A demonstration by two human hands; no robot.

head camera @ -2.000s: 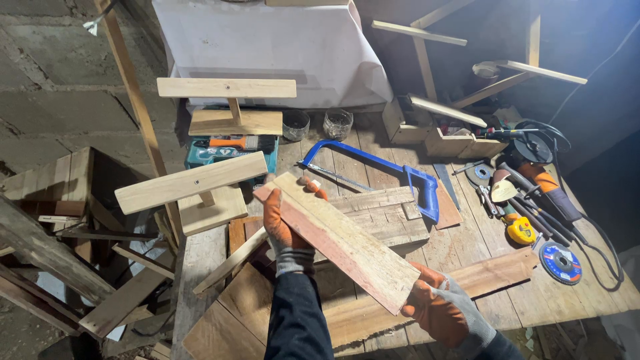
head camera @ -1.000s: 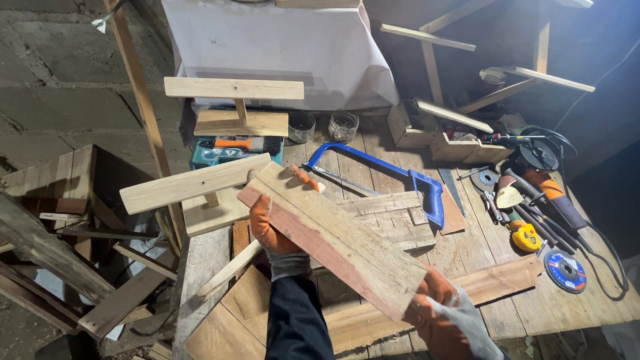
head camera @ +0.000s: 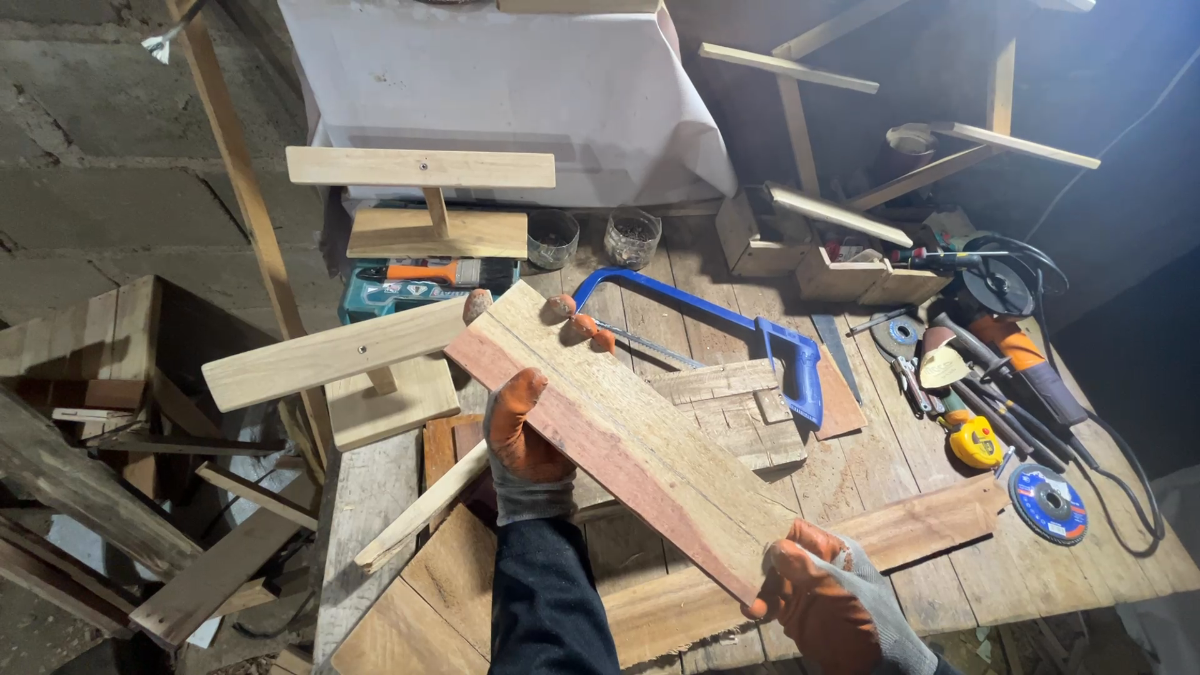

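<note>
Both hands wear orange and grey work gloves. A rough wooden board (head camera: 619, 431) slants down to the right between them, above the workbench. My left hand (head camera: 530, 450) grips its upper left part, the thumb on the near edge and fingertips curled over the far edge. My right hand (head camera: 825, 591) holds the board's lower right end. Just beyond the board lies a blue hacksaw (head camera: 694, 305), its handle beside a scored wooden block (head camera: 731, 408). Under the right end runs a longer plank (head camera: 919, 525) on the bench.
Two T-shaped wooden pieces (head camera: 422, 169) and a paintbrush (head camera: 441, 272) on a teal case (head camera: 375, 300) are at the left. An angle grinder (head camera: 1022, 356), yellow tape measure (head camera: 973, 441) and flap disc (head camera: 1048, 503) lie right. Plastic cups (head camera: 633, 237) and wooden boxes (head camera: 839, 277) line the back.
The board stays in both hands throughout. Between two seconds and one second ago its right end moved slightly to the right with my right hand.
</note>
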